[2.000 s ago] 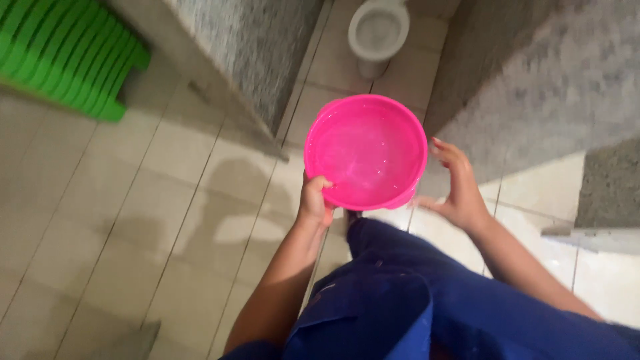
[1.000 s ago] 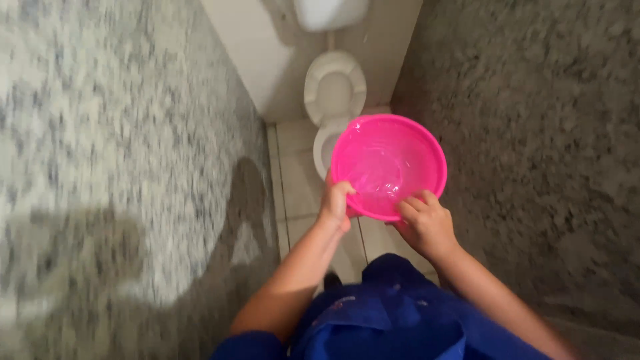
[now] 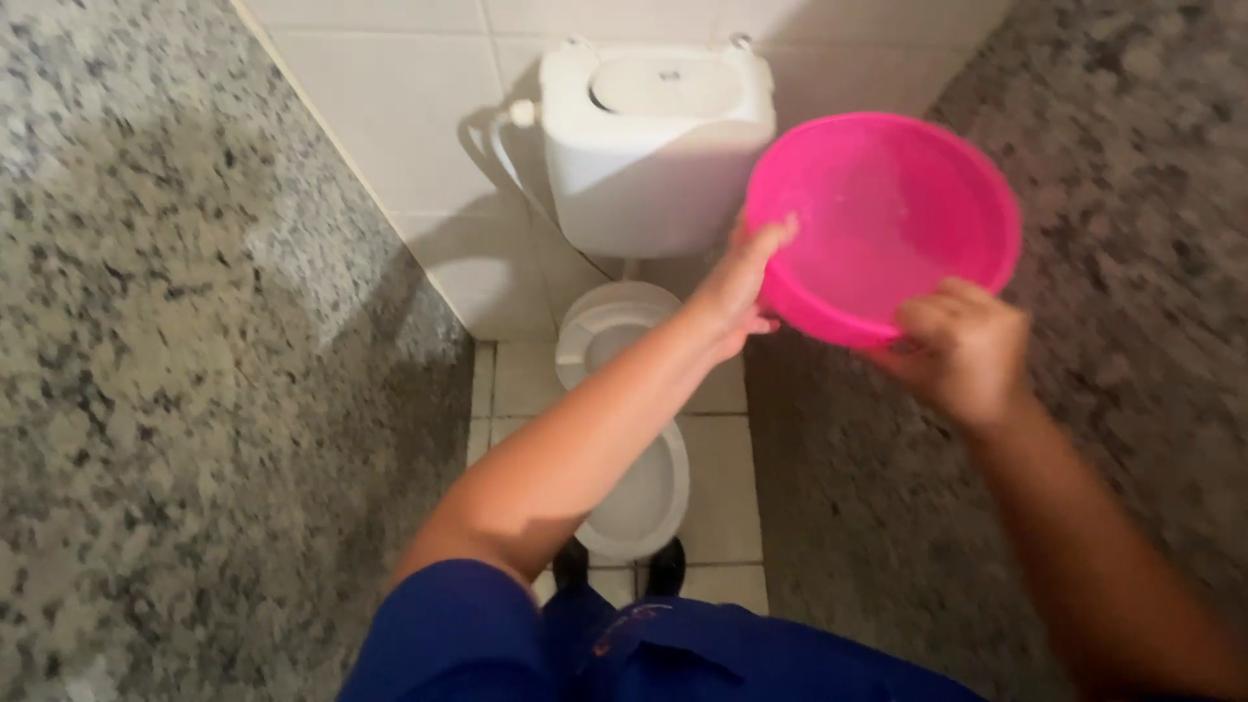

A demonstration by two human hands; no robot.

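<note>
A pink plastic basin (image 3: 877, 224) with what looks like clear liquid inside is held up at the right of the view, tilted a little. My left hand (image 3: 746, 278) grips its left side, thumb over the rim. On the near right rim my right hand (image 3: 960, 346) is closed. Below and left of the basin stands a white toilet bowl (image 3: 673, 487), partly hidden by my left forearm. Its raised seat (image 3: 575, 336) is behind that forearm too, and the white cistern (image 3: 653, 156) is on the wall behind.
Speckled stone partitions rise close on the left (image 3: 214, 370) and on the right (image 3: 1121, 244). A white hose (image 3: 507, 156) runs from a valve beside the cistern. Tiled wall (image 3: 380, 97) lies behind, and tiled floor (image 3: 721, 487) surrounds the bowl. My dark shoes (image 3: 667, 567) are at its front.
The view has moved from outside the stall to right over the toilet. My right hand, off the basin two seconds ago, now holds its rim. The basin has moved to the right of the toilet.
</note>
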